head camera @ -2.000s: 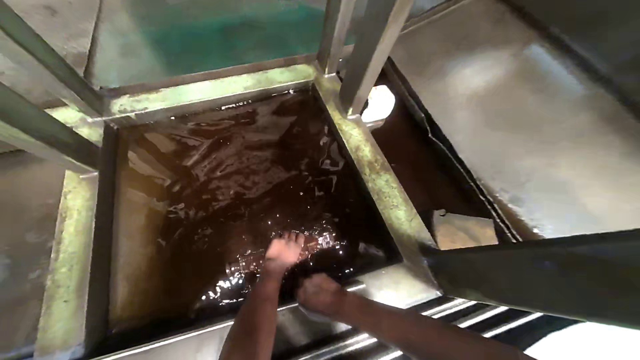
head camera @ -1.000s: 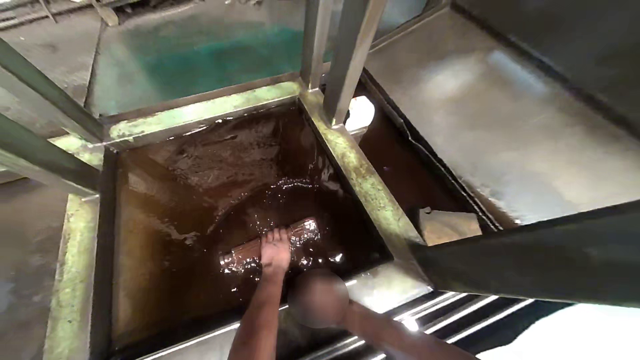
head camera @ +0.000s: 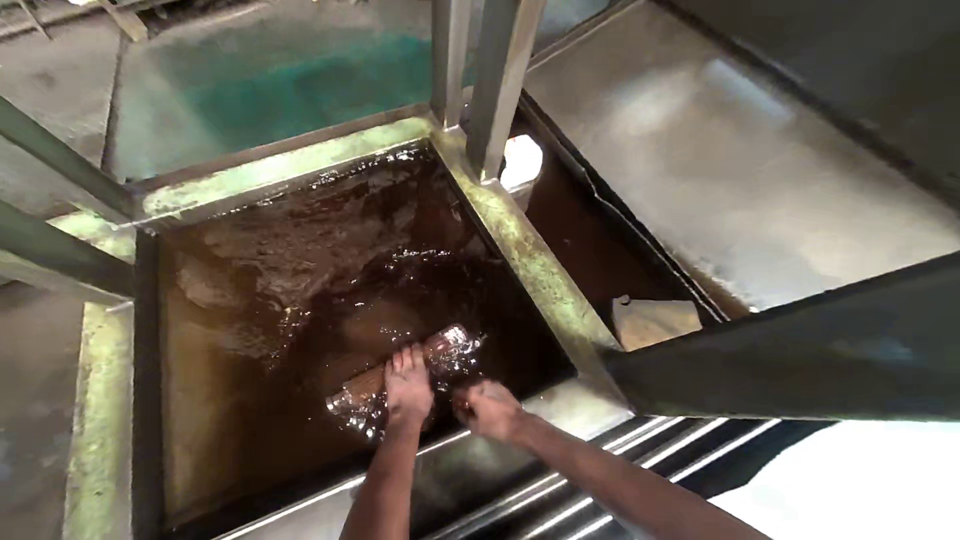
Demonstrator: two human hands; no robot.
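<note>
Brown water [head camera: 315, 277] fills a square metal-framed tank. A reddish-brown, roughly cylindrical object [head camera: 366, 384] lies slanted at the water's surface near the front, partly submerged; its material is unclear. My left hand [head camera: 409, 381] lies on top of its middle, fingers together and pointing away from me. To the right of it, my right hand [head camera: 487, 407] is curled just above the water by the tank's front edge; whether it holds something small cannot be told. Splashes and glare hide the object's ends.
A worn green-yellow rim [head camera: 540, 277] borders the tank, with metal posts [head camera: 502, 82] at its far right corner. A dark beam [head camera: 787, 352] crosses at right. Metal bars [head camera: 570, 495] lie in front. A side channel holds a pale block [head camera: 656, 322] and a white object [head camera: 521, 161].
The brown object, hardly visible two seconds ago, now shows at the surface under my left hand. Ripples have spread across the water.
</note>
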